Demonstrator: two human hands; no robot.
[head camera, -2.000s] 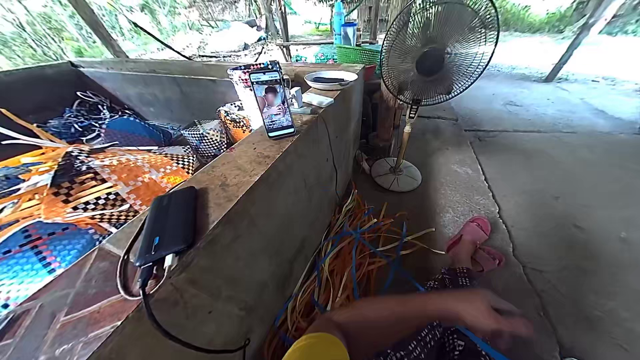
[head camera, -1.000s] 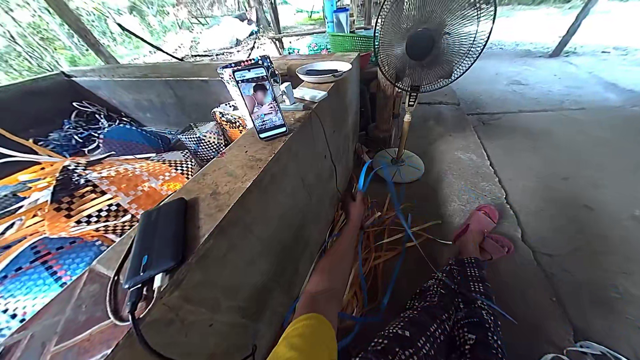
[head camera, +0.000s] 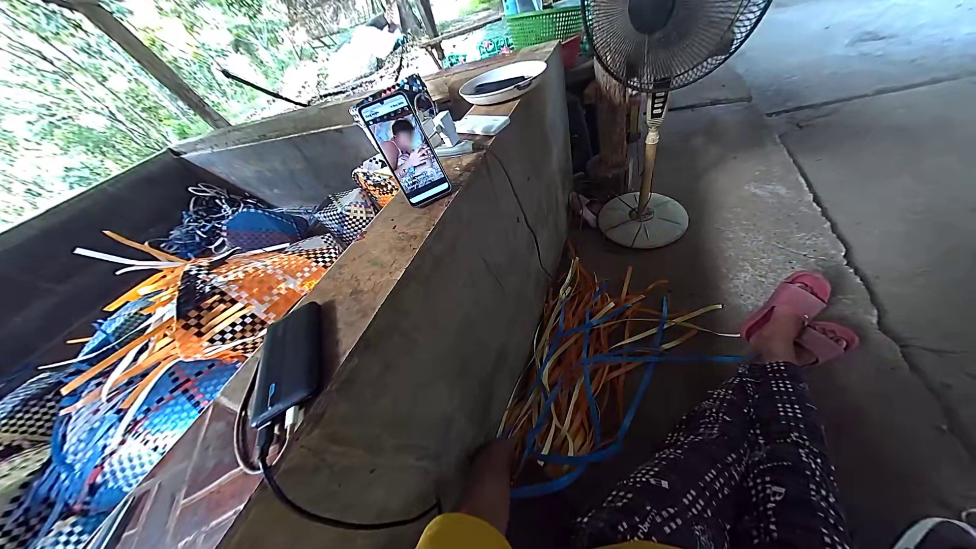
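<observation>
My left forearm, in a yellow sleeve, reaches down beside the concrete wall at the lower middle. The hand at its end is dark and hidden, so what it holds cannot be told. Close by lies a loose pile of orange and cream strips (head camera: 591, 366) on the floor, with blue plastic strips (head camera: 648, 381) looped over it. One blue strip runs right, to my ankles. My right hand is outside the view. Across the wall lie woven checkered pieces (head camera: 252, 297) in orange, black, white and blue, with loose strip ends.
On the wall's top (head camera: 381, 267) rest a black power bank (head camera: 290, 366) with cables, a propped phone (head camera: 404, 149), a white charger (head camera: 446, 130) and a plate (head camera: 503, 82). A standing fan (head camera: 644, 217) is beyond the pile. My crossed feet wear pink sandals (head camera: 801, 305).
My left arm, stretched toward the fan with blue strip one second ago, has drawn back low by the wall. The blue strips now lie lower, over the pile.
</observation>
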